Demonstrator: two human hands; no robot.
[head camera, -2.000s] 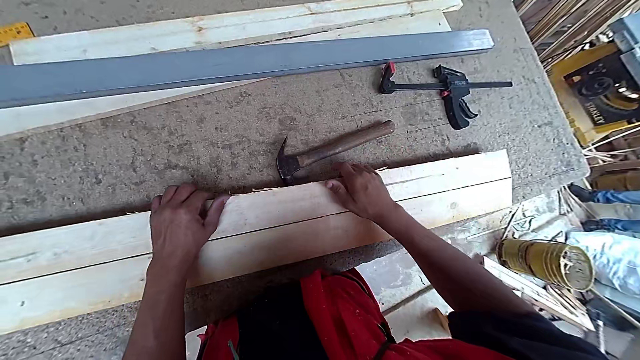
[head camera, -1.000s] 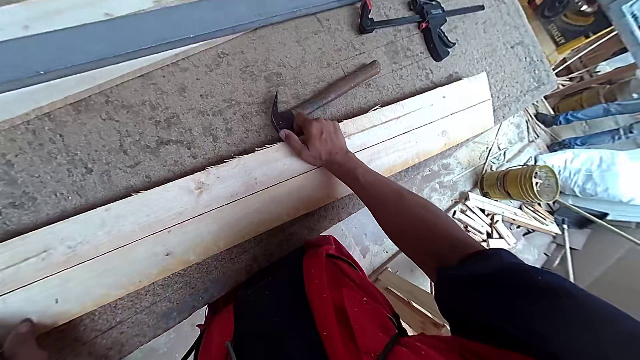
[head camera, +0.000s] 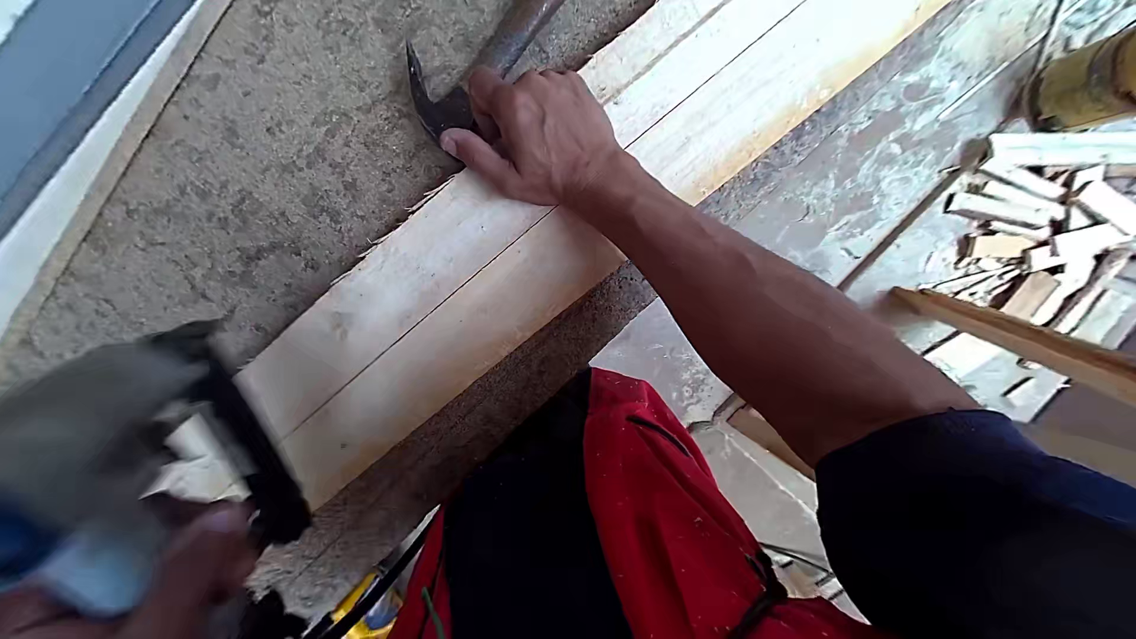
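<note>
Two pale wooden boards lie side by side along the table, with a thin seam between them. My right hand presses on them, its fingers curled over the far edge beside the head of a claw hammer. The fingers hide part of the hammer's neck; its handle runs off the top edge. At lower left, my left hand is blurred and closed around what looks like a nail gun, whose dark magazine is over the boards.
A long grey bar lies on pale wood at upper left, on the rough tabletop. Beyond the near table edge are a pile of wood offcuts, a wooden piece and a yellow bucket. Something yellow is low down.
My left hand was bare on the boards; now it holds the tool, which has come into view at lower left. My right hand remains by the hammer head. The view has shifted and turned.
</note>
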